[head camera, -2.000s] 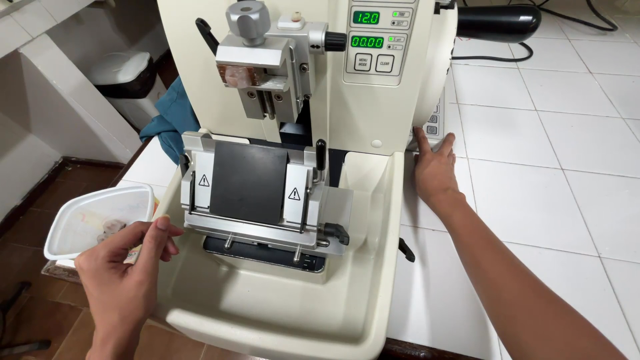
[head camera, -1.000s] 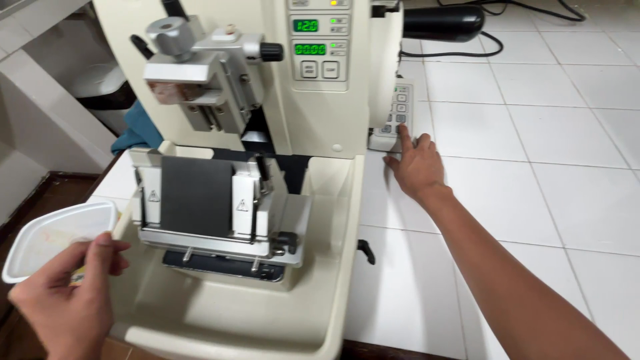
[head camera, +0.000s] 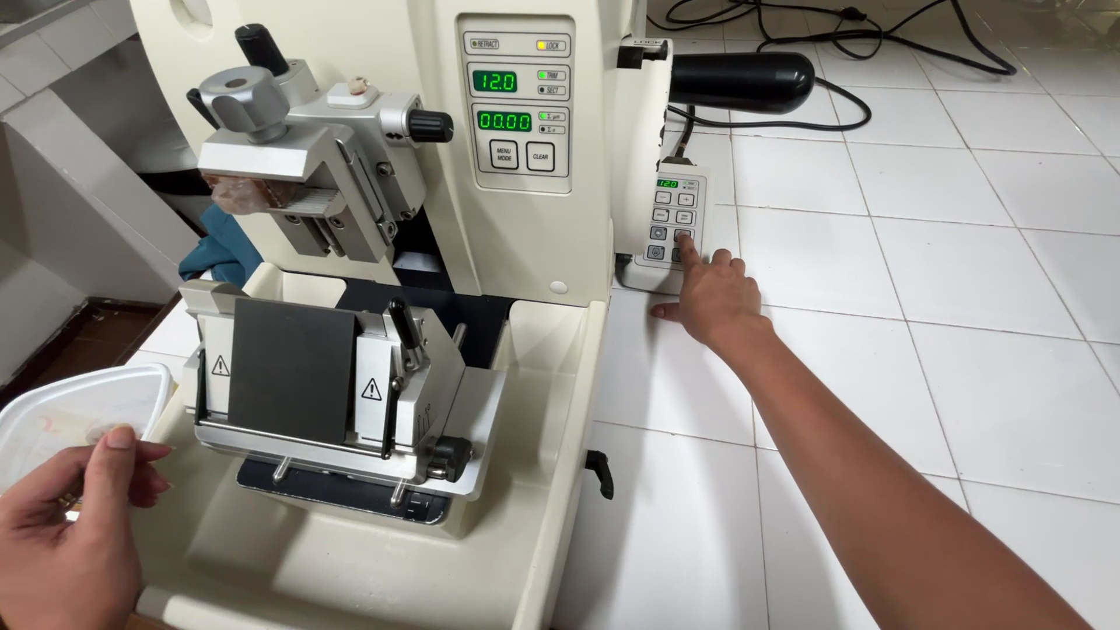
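Observation:
My right hand (head camera: 722, 293) rests by the microtome's wired control pad (head camera: 669, 219), its index fingertip on a lower button and its thumb on the tiles. At lower left my left hand (head camera: 83, 516) has thumb and fingertips together; whether something small is between them cannot be told. A translucent plastic container (head camera: 83, 402) lies behind it. The rotary microtome (head camera: 542, 236) carries a tissue block (head camera: 249, 192) in its specimen clamp (head camera: 262, 149), above and behind the knife holder (head camera: 306, 455). A dark plate (head camera: 293, 372) covers the holder's middle. The front panel (head camera: 516, 105) shows lit green digits.
The cream waste tray (head camera: 385, 560) surrounds the knife holder. A black handwheel handle (head camera: 744, 80) juts out at the right, with black cables (head camera: 840, 35) on the white tiled counter (head camera: 840, 367) behind. A small black lever (head camera: 599, 472) sticks out from the tray's right side. Teal cloth (head camera: 219, 249) lies at left.
My right hand has moved from the near edge of the control pad onto its buttons. The specimen clamp now sits farther above the knife holder's left part in view, as the view has shifted.

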